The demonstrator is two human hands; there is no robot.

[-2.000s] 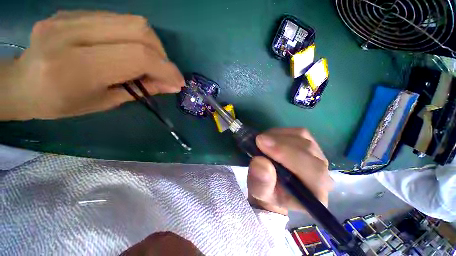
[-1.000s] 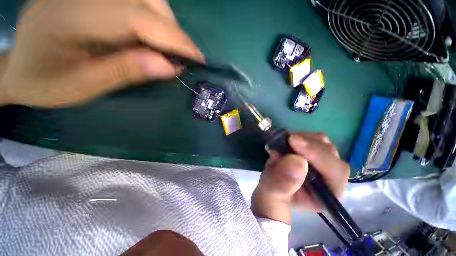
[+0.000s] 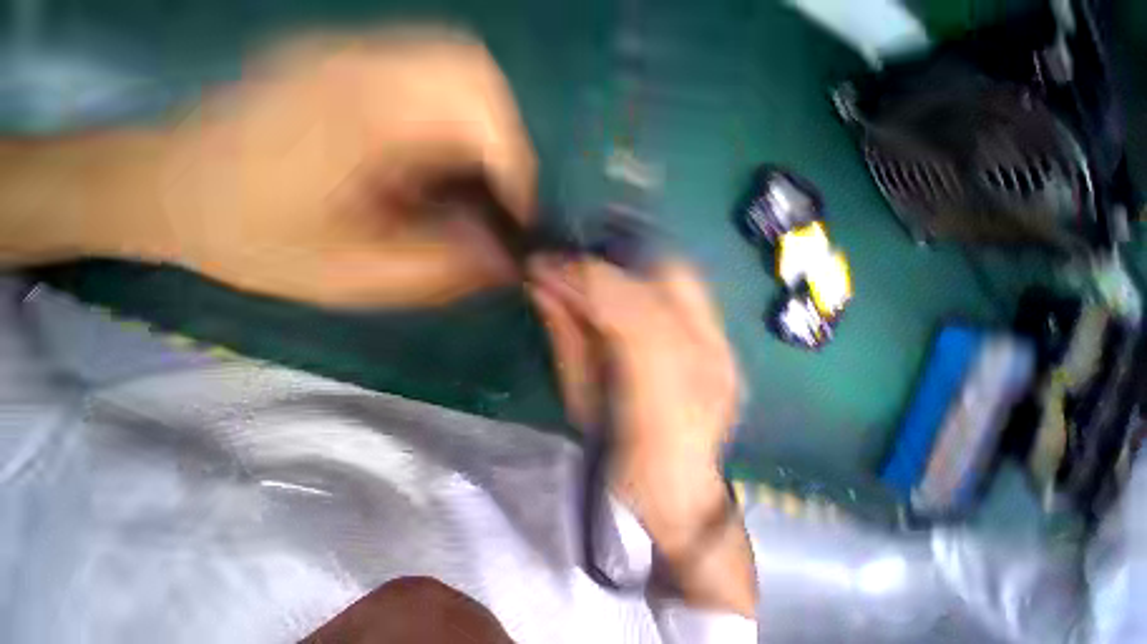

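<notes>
The view is strongly blurred. My left hand (image 3: 365, 176) is at the upper left, its fingers closed on a dark thin tool that looks like the tweezers (image 3: 484, 208). My right hand (image 3: 660, 365) is at the centre, its fingertips close to the left fingertips. A thin dark line, cord or tool, runs down beside my right hand; which one I cannot tell. A dark blurred shape, perhaps a device housing (image 3: 616, 233), shows just behind the fingers. The soldering iron's tip is not visible.
Two open device housings (image 3: 782, 204) with yellow-edged batteries (image 3: 826, 277) lie on the green mat (image 3: 704, 88) right of the hands. The fan (image 3: 975, 157) is at the upper right. A blue box with pale filling (image 3: 937, 409) and a black taped object (image 3: 1082, 403) are at the right.
My right hand has moved up and left to meet my left hand, and the soldering iron no longer points clearly at the board. The view has shifted, so the bench items appear lower.
</notes>
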